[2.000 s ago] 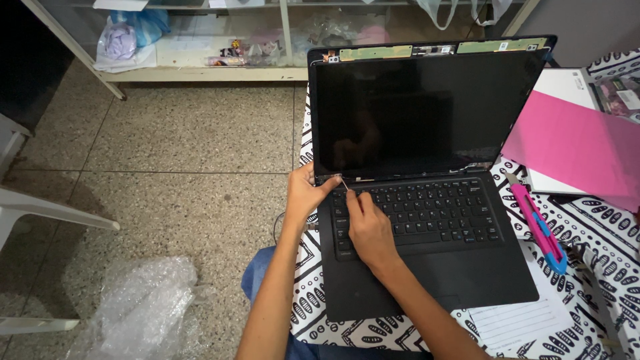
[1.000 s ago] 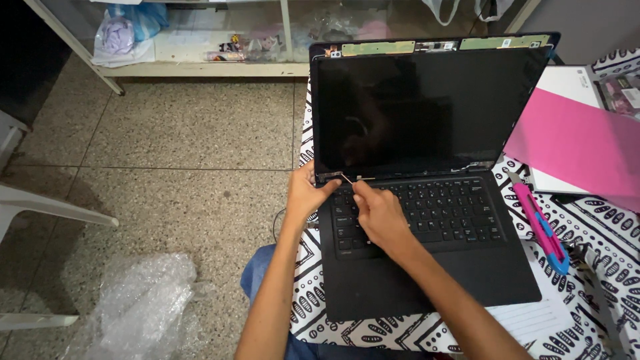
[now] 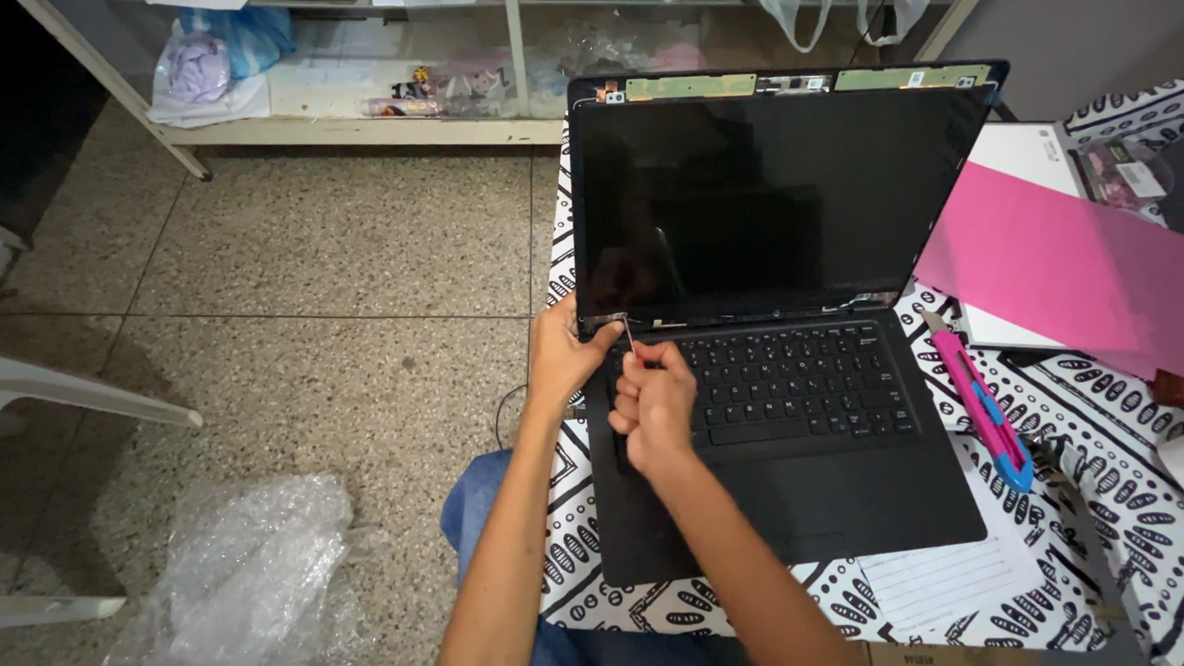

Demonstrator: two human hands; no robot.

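Note:
An opened black laptop (image 3: pixel 795 481) lies on a patterned cloth, its screen (image 3: pixel 777 203) without the front bezel, so boards show along the top edge. My left hand (image 3: pixel 562 356) grips the lid's lower left corner, its thumb on the metal hinge area (image 3: pixel 606 321). Between the thumb and fingers of my right hand (image 3: pixel 659 398) is a thin metal tool (image 3: pixel 631 335), whose tip touches the area by my left thumb. The tool's exact kind cannot be told. My right hand covers the left part of the keyboard (image 3: pixel 795 379).
Right of the laptop lie a pink and blue utility knife (image 3: pixel 985 412) with its blade out, a pink sheet (image 3: pixel 1064 268) and lined paper (image 3: pixel 953 578). Bubble wrap (image 3: pixel 250 564) is on the floor at left, near white plastic chair legs (image 3: pixel 102 393). A glass-fronted cabinet (image 3: pixel 370 132) stands behind.
The tool in my right hand has changed its tilt and now stands more upright by the hinge. My left hand has stayed at the lid's lower left corner.

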